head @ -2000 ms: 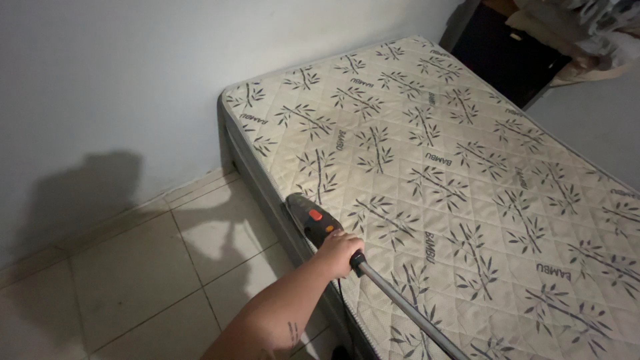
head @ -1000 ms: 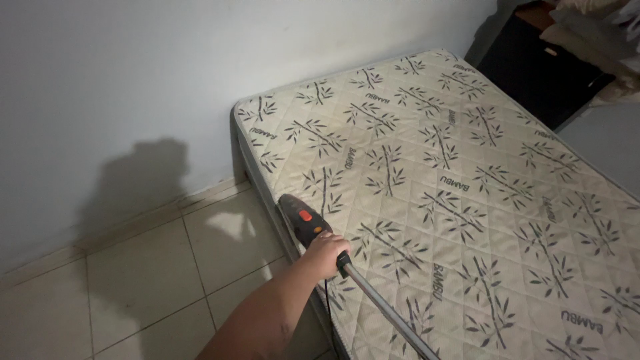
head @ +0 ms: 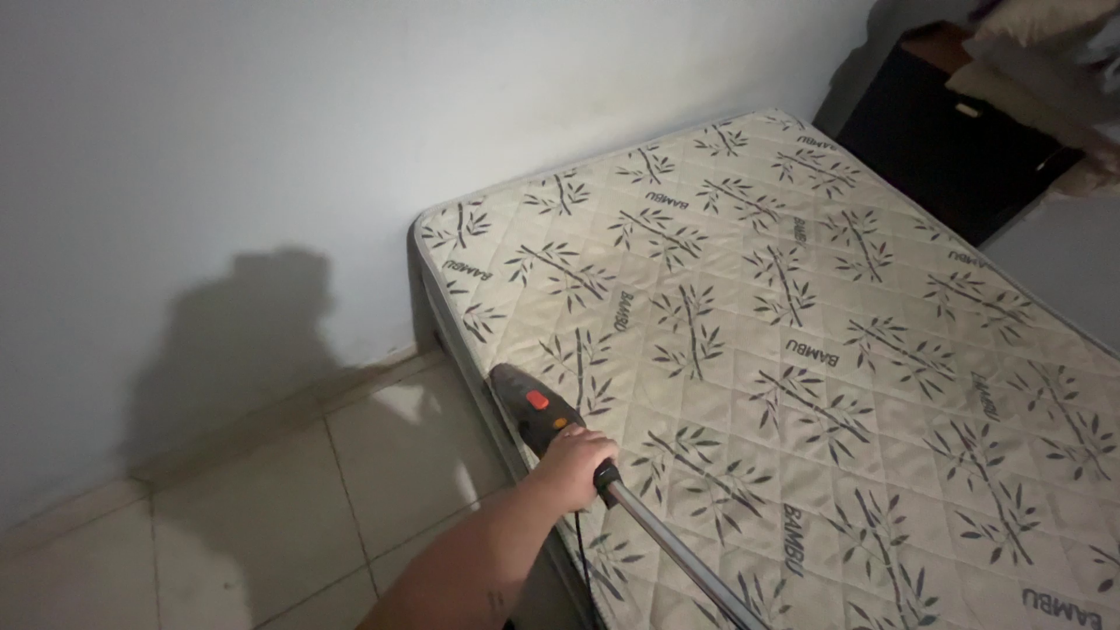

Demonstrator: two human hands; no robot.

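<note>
My left hand (head: 577, 465) is closed around the grip of a dark handheld vacuum cleaner (head: 530, 404), which has a red and an orange button. The vacuum's front end lies at the left edge of a quilted mattress (head: 744, 332) printed with bamboo sprigs. From the grip a metal tube (head: 687, 553) runs down to the lower right, out of the frame. A thin black cord (head: 581, 551) hangs below my hand, along the mattress side. My right hand is out of view.
A pale wall (head: 262, 131) meets the head end of the mattress. Light floor tiles (head: 262, 490) lie to the left. Beyond the far right mattress edge stands a dark cabinet (head: 954, 131), with fabric or pillows (head: 1032, 66) heaped on and beside it.
My left hand keeps its hold on the vacuum, whose front end stays near the mattress's left edge. The view has shifted, so the mattress sits lower in the frame.
</note>
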